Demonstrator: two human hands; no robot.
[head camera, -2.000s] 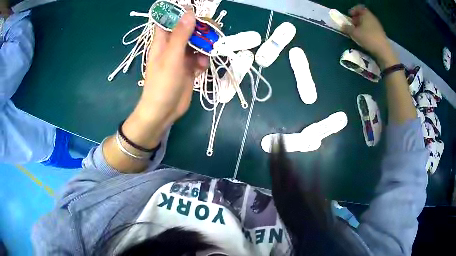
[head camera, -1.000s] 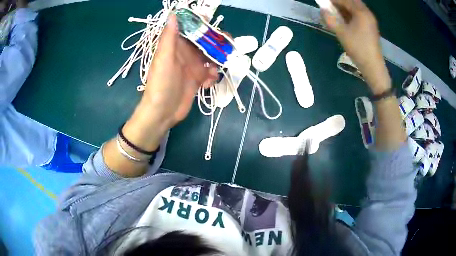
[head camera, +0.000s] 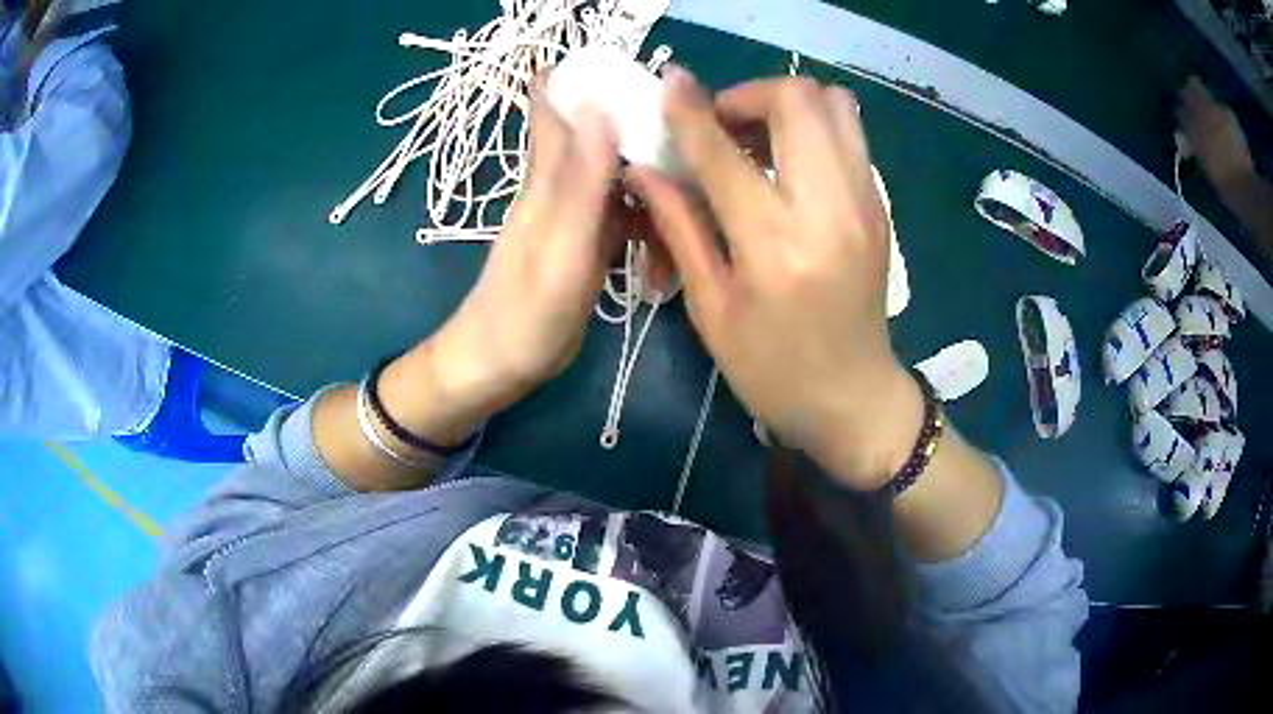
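Observation:
A white back cover (head camera: 609, 95) faces up between my two hands at the top centre, over the housing shell, whose board and battery are hidden. My left hand (head camera: 538, 265) holds its left side, thumb and fingers along the edge. My right hand (head camera: 796, 230) grips its right side with bent fingertips. A tangled heap of off-white wrist straps (head camera: 475, 126) lies behind and left of my hands. Some cord loops hang below my fingers.
Two open body halves (head camera: 1030, 216) stand right of my right hand; more are piled at the far right (head camera: 1180, 370). A flat cover (head camera: 954, 370) lies by my right wrist, others partly hidden. A pale rail (head camera: 963, 105) crosses behind. Another person's hand (head camera: 1222, 147) is upper right; a blue sleeve is left.
My right hand has come from the upper right rail to the shell in my left hand. The white cover now hides the green board and blue battery seen before.

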